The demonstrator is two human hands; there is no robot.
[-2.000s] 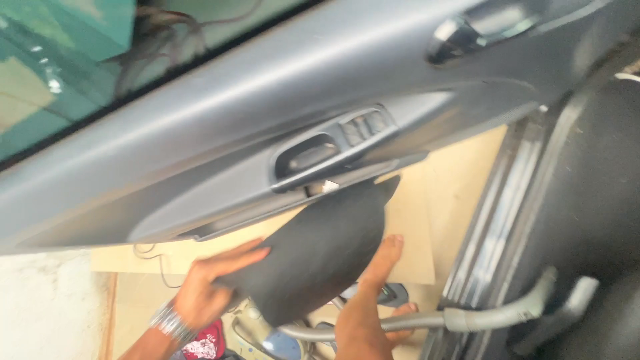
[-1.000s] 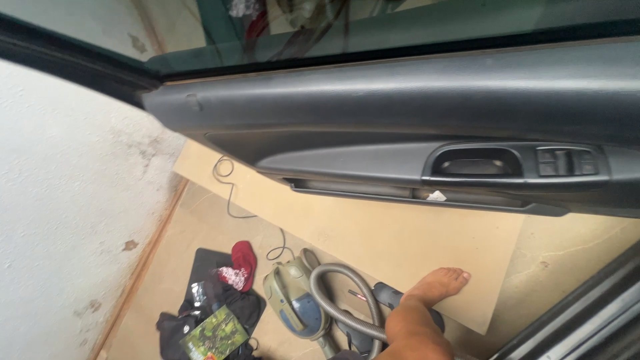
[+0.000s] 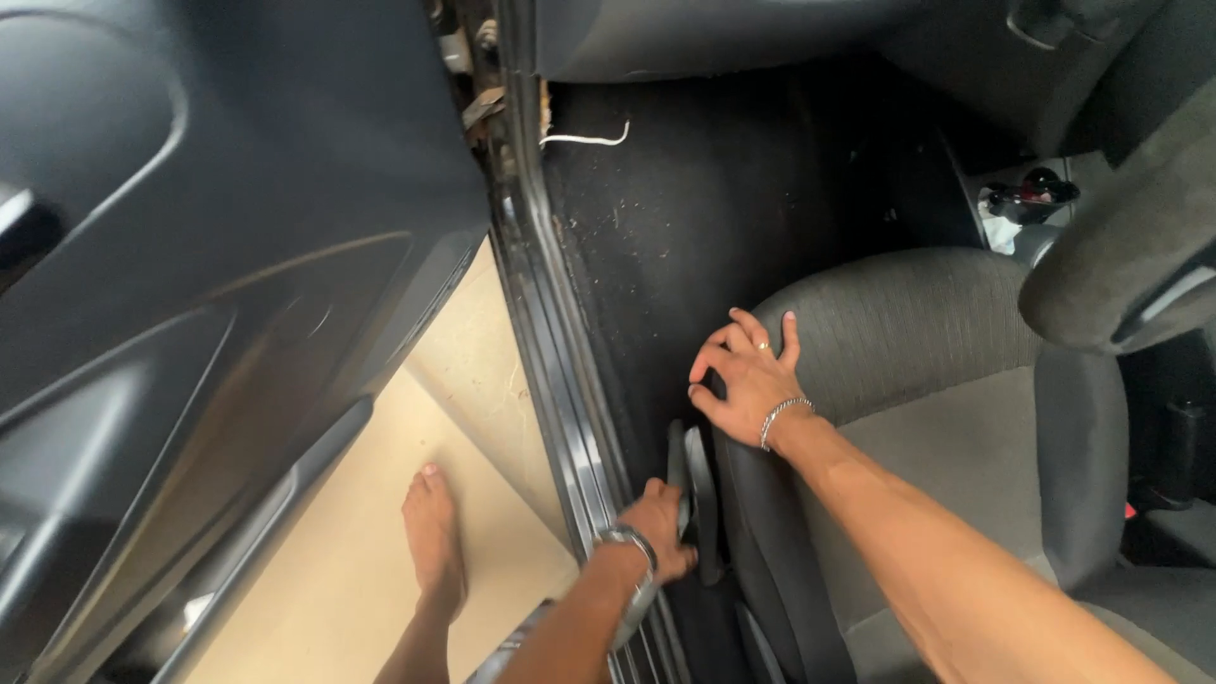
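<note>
My left hand (image 3: 660, 532), with a metal watch or bracelet at the wrist, is curled around what looks like a grey vacuum cleaner tube (image 3: 635, 617), low between the door sill and the car seat. Most of the tube is hidden by my hand and forearm. Just beside my fingers stands a dark seat-side lever (image 3: 702, 503). My right hand (image 3: 750, 380), wearing a ring and a chain bracelet, rests with fingers spread on the front corner of the grey fabric car seat (image 3: 936, 456). Light crumbs dot the black floor carpet (image 3: 665, 228) ahead of it.
The open car door (image 3: 313, 247) fills the left side. Between it and the metal door sill (image 3: 560, 408), a bare foot (image 3: 432, 532) stands on a beige board (image 3: 332, 570). A steering wheel (image 3: 1121, 237) overhangs the seat at right. A white cable (image 3: 589, 141) lies on the carpet.
The view has swung from the door and vacuum cleaner to the car interior. Both hands are now at the seat. The dark flat piece by my left hand two seconds ago is out of sight.
</note>
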